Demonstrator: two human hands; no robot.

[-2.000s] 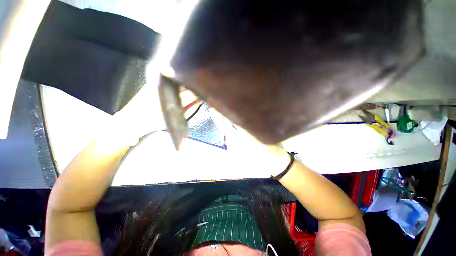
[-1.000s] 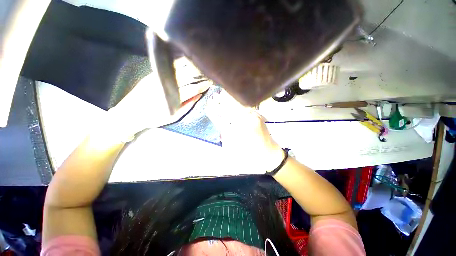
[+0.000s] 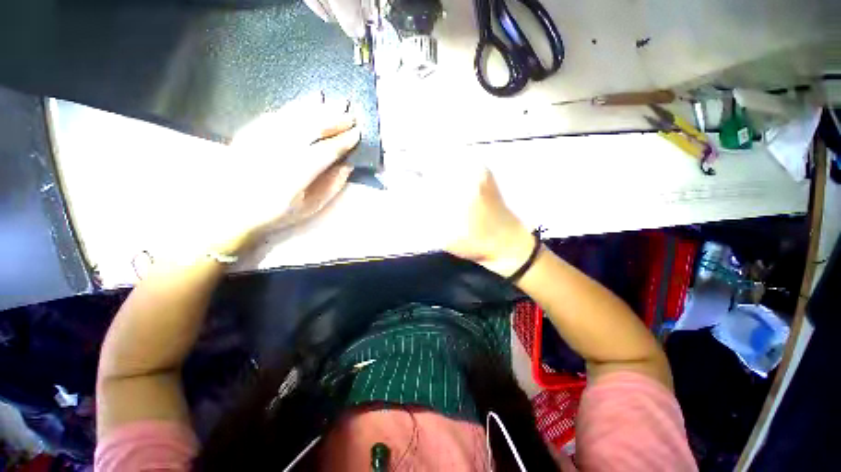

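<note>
A large black grained panel (image 3: 267, 64) lies at the upper left, its right edge beside the presser foot and needle (image 3: 363, 46). My left hand (image 3: 309, 161) is at the panel's front edge, its fingers over the material and its thumb lower down. A small dark corner (image 3: 367, 177) shows just right of these fingers. My right hand (image 3: 489, 221) is on the white table right of the panel. Its fingers are washed out by glare, so what they hold cannot be told. A dark round knob part (image 3: 415, 17) is right of the needle.
Black-handled scissors (image 3: 518, 51) lie right of the needle. Farther right are an awl (image 3: 636, 97), yellow snips (image 3: 681, 134), a green bottle (image 3: 736, 131) and a white scrap (image 3: 791, 138). A red crate (image 3: 558, 415) and plastic bags (image 3: 752, 332) are below the table.
The large dark blurred shape has left the view, showing the needle area and scissors. The shiny bluish triangle between my hands no longer shows. The black panel now reaches the presser foot.
</note>
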